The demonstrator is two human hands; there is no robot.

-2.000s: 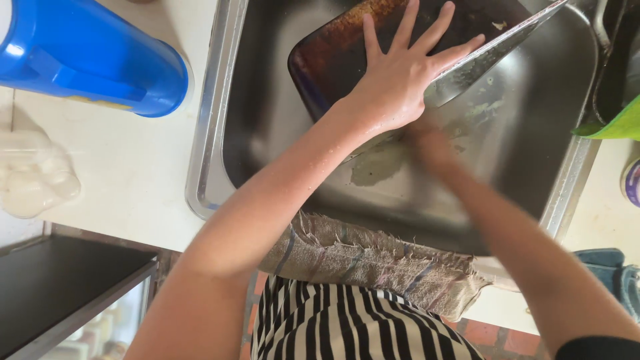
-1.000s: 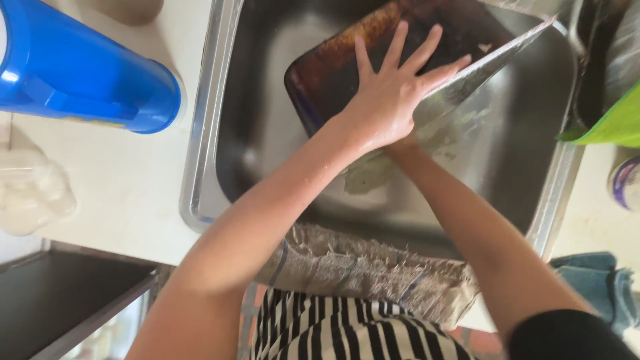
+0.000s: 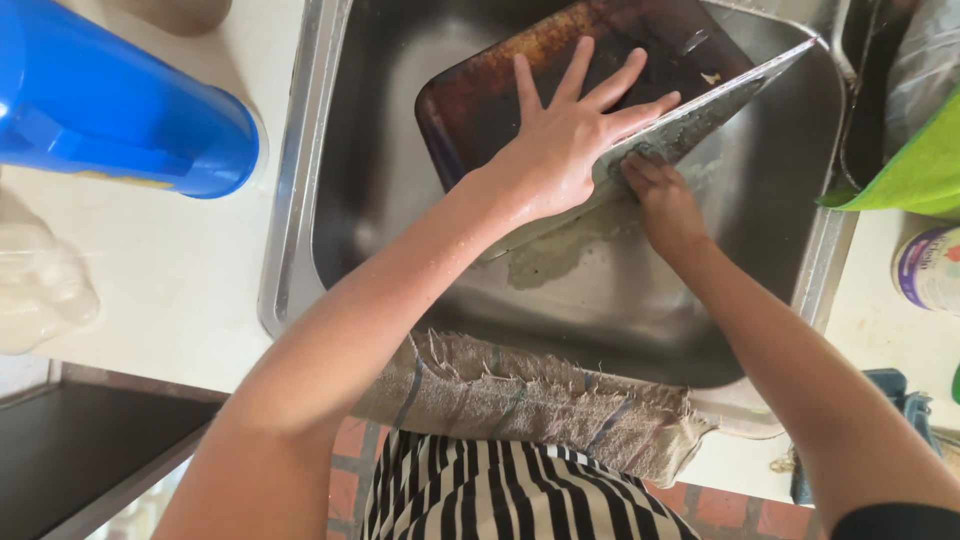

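Note:
A dark, stained rectangular baking pan (image 3: 487, 105) stands tilted in the stainless steel sink (image 3: 300, 150), its side wall wet and greyish. Across the pan's dark surface lies my left hand (image 3: 559, 142), fingers spread, its heel by the rim. My right hand (image 3: 664, 195) presses a small greyish scrubber (image 3: 641, 154), partly hidden by the fingers, against the wet wall. Cloudy greenish liquid (image 3: 544, 262) lies on the sink bottom below the pan.
A frayed striped towel (image 3: 525, 405) drapes over the sink's near edge. To the left, a large blue jug (image 3: 127, 105) and a clear plastic bag (image 3: 41, 285) rest on the counter. On the right are a green cloth-like item (image 3: 915, 165), a labelled tub (image 3: 930, 266) and a blue cloth (image 3: 915, 412).
My right hand has moved up along the pan's wall, and the scrubber under its fingers now shows. My left hand has stayed spread on the pan.

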